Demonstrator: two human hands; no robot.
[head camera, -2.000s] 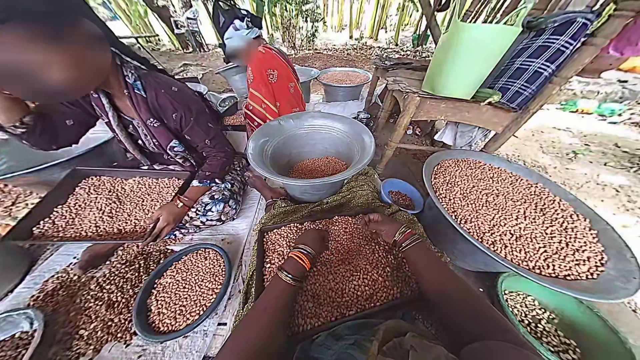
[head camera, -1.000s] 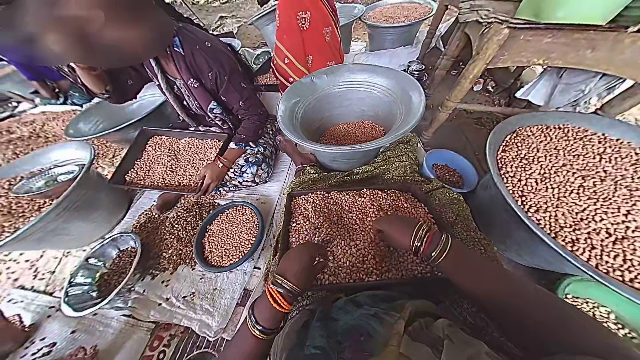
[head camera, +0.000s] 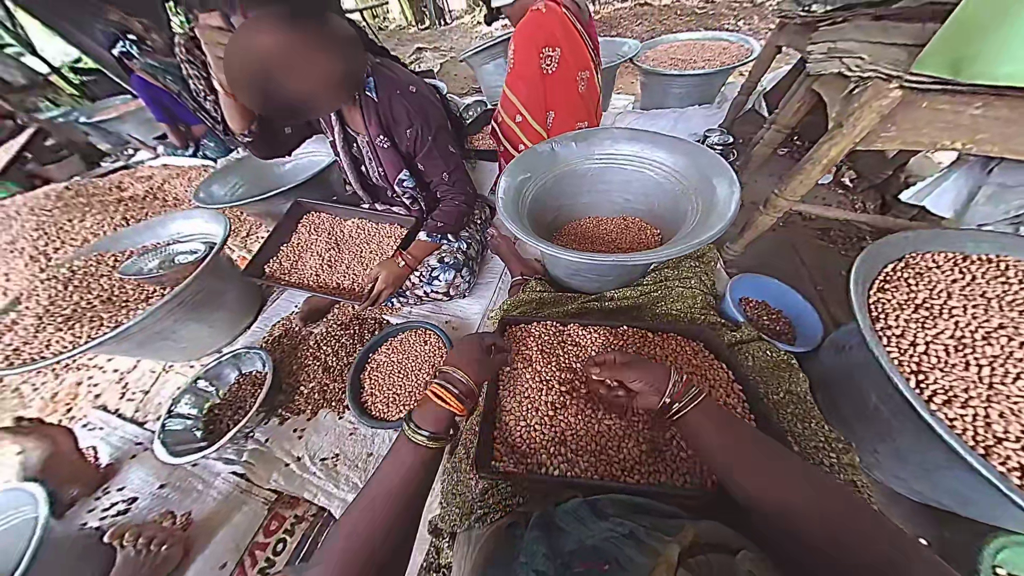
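A dark rectangular tray (head camera: 752, 376) filled with reddish-brown nuts or seeds (head camera: 552, 408) lies in front of me on a patterned cloth. My left hand (head camera: 480, 358) is at the tray's left edge, fingers curled; whether it holds anything is not clear. Over the middle of the nuts is my right hand (head camera: 628, 379), its fingertips close together and a small pale bit at them. Both wrists carry bangles. A large metal basin (head camera: 616, 152) with some nuts at its bottom stands just beyond the tray. To its right sits a small blue bowl (head camera: 788, 312) with darker pieces.
At left a person (head camera: 416, 152) holds another nut-filled tray (head camera: 280, 232). Near it are a round dark-rimmed bowl (head camera: 356, 392), a shiny metal bowl (head camera: 176, 408) and loose heaps. A wide metal pan (head camera: 888, 352) of nuts is at right, beside a wooden bench (head camera: 928, 120).
The view has swung toward the left. My left hand has moved from over the nuts to the tray's left edge. My right hand remains over the nuts.
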